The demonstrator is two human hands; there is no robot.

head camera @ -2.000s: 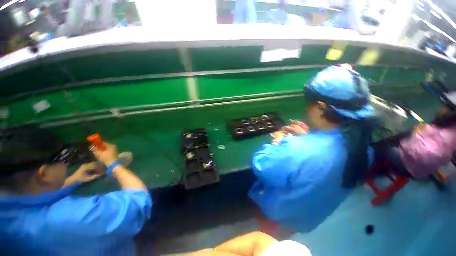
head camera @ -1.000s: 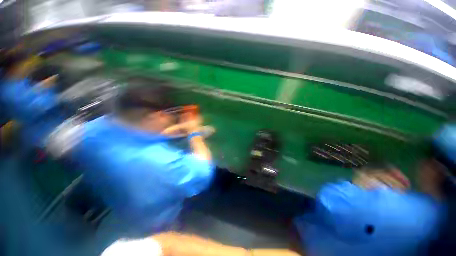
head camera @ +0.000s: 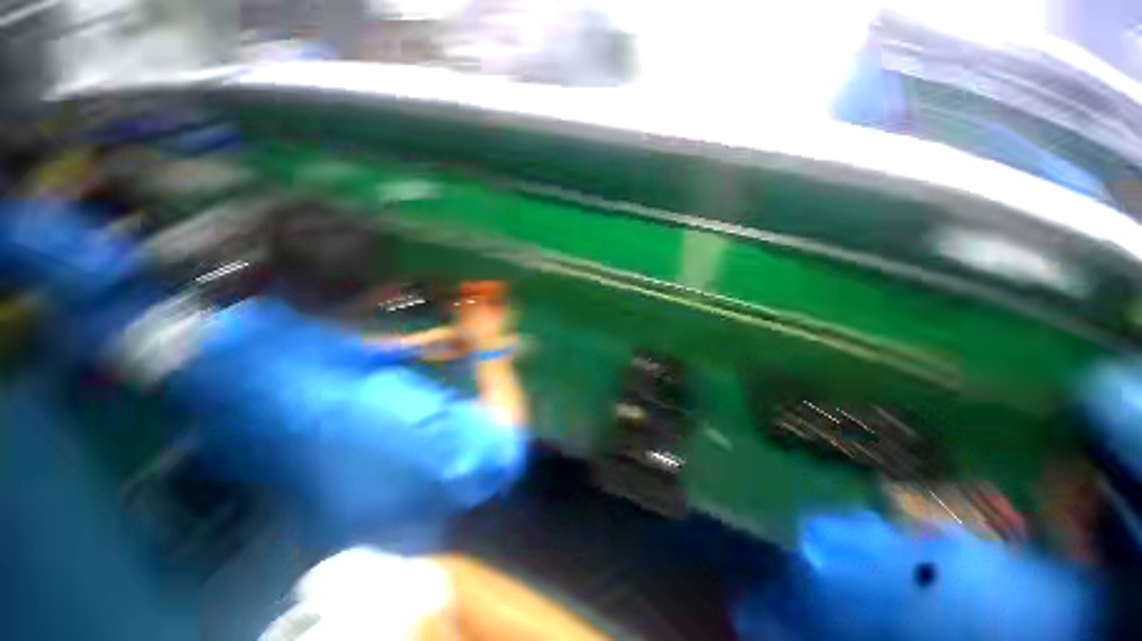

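Strong blur covers the view. A bare forearm of mine is cut off by the bottom edge, with a blurred white shape at its left end. I cannot tell if that is a glove or a sleeve; no fingers show. My left hand is not seen. Beyond, a dark parts tray lies across the green bench's front edge. Another dark parts tray lies farther right. No hand of mine touches either.
A person in a blue smock sits at left, an orange-red handle in the fist. Another blue smock is at lower right, and more blue clothing at far left. A white shelf runs above the green bench.
The view has swung left since two seconds ago, so workers and trays appear farther right. Since one second ago the trays sit slightly lower. The white shape now shows higher at the bottom edge.
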